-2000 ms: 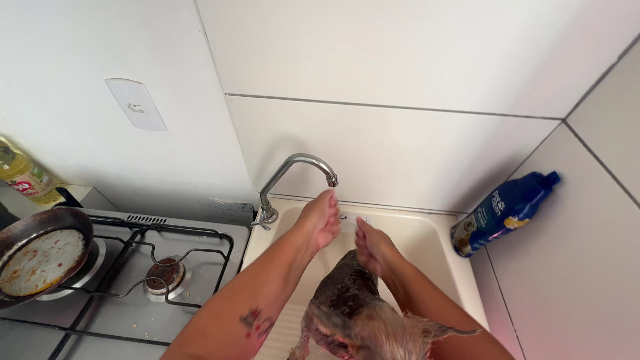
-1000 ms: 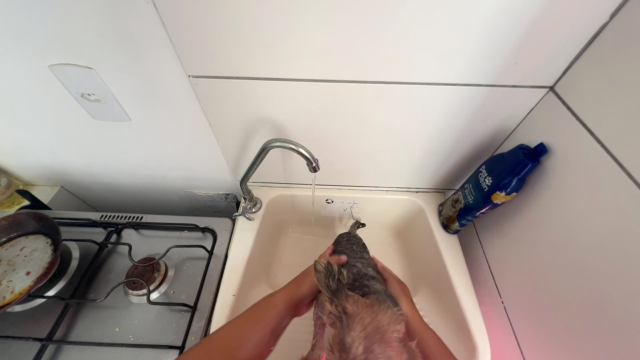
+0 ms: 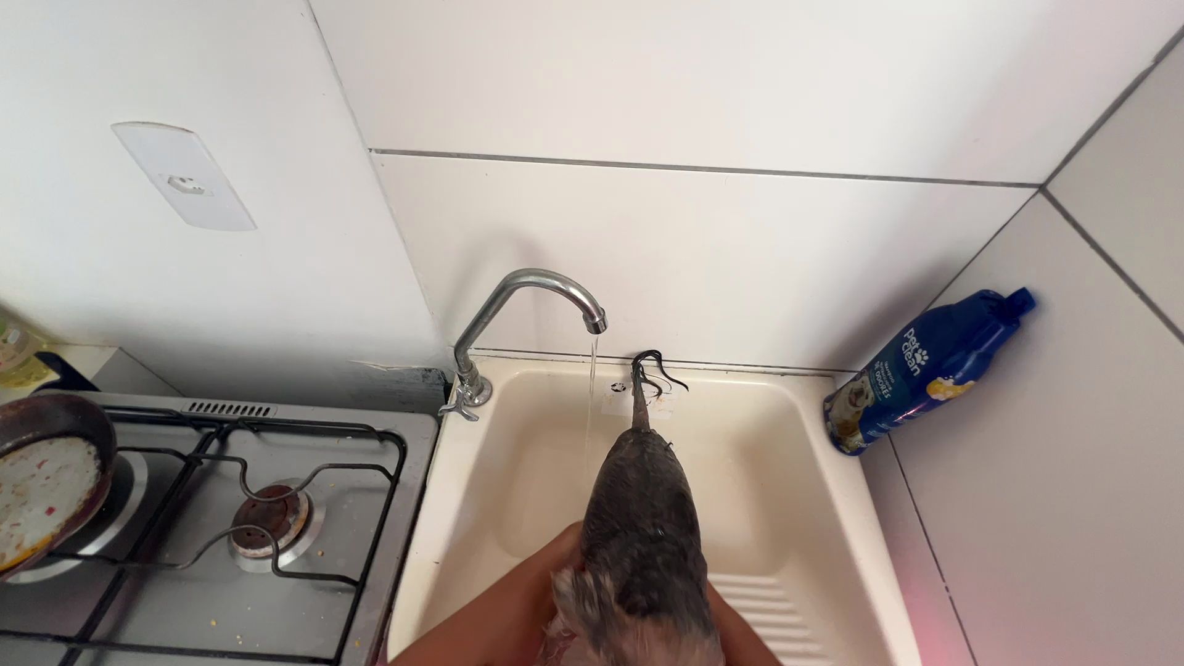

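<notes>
A wet dog (image 3: 643, 527) with dark grey fur stands in the cream laundry sink (image 3: 740, 384), its thin tail raised toward the back wall. My forearms reach in on both sides of its body. My left hand is hidden behind the dog's left flank, and my right hand is out of sight past the other flank. Water runs in a thin stream from the curved chrome faucet (image 3: 555, 277), beside the dog. A blue Pet Clean bottle (image 3: 911, 370) stands on the sink's back right corner.
To the left is a gas stove (image 3: 213, 610) with black grates and a stained frying pan (image 3: 46, 481). A yellowish bottle (image 3: 18, 356) is partly visible behind the pan. A wall outlet (image 3: 185, 180) is above the stove. Ridges of a washboard (image 3: 763, 601) lie at the sink's right.
My hands, raised near the faucet two seconds ago, have come down along the dog's sides and out of sight. A water stream now falls from the spout. The dog's tail stands higher.
</notes>
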